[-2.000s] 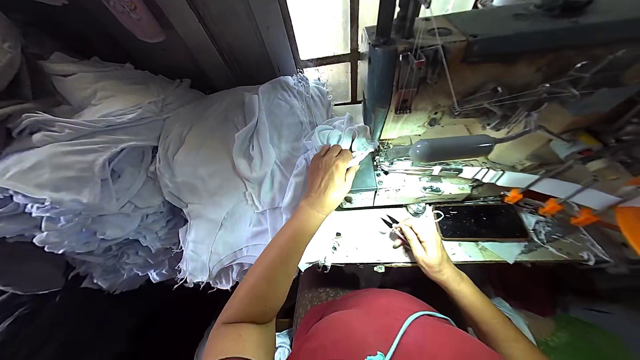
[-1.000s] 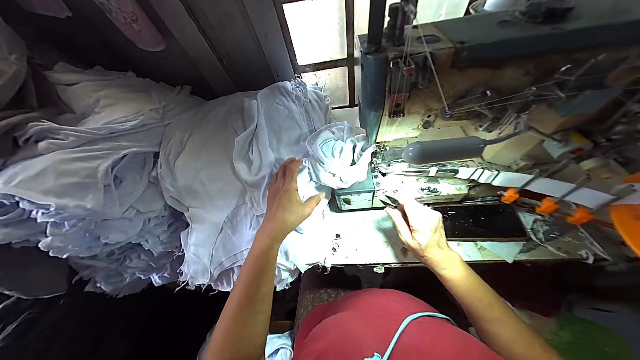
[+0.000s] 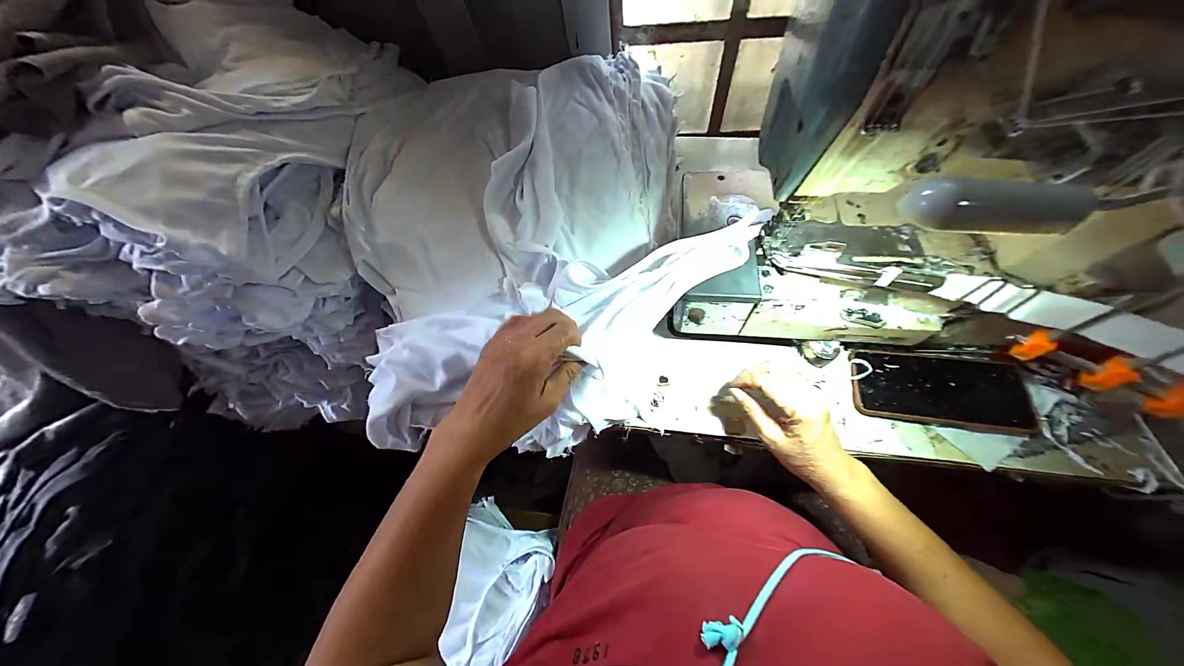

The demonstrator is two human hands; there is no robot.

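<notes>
My left hand (image 3: 529,375) grips a fold of white knit fabric (image 3: 661,277) between thumb and fingers. From there the cloth stretches up and right to the stitching area of an industrial sewing machine (image 3: 726,277). My right hand (image 3: 786,407) rests low over the brightly lit work surface, right of the cloth, its fingertips near one another. Glare hides whether anything small is between them. A large stack of white fabric pieces (image 3: 435,185) lies left of the machine.
A dark phone (image 3: 943,392) lies at the right of the table (image 3: 703,407). Orange clips (image 3: 1108,373) and a grey cylinder (image 3: 999,203) sit around the machine. A barred window (image 3: 703,65) is behind. More white cloth (image 3: 495,583) lies below, beside my lap.
My left hand has taken hold of the cloth, which was bunched at the machine and is now stretched out. My right hand has moved away from the machine; dark snips seen in it earlier no longer show.
</notes>
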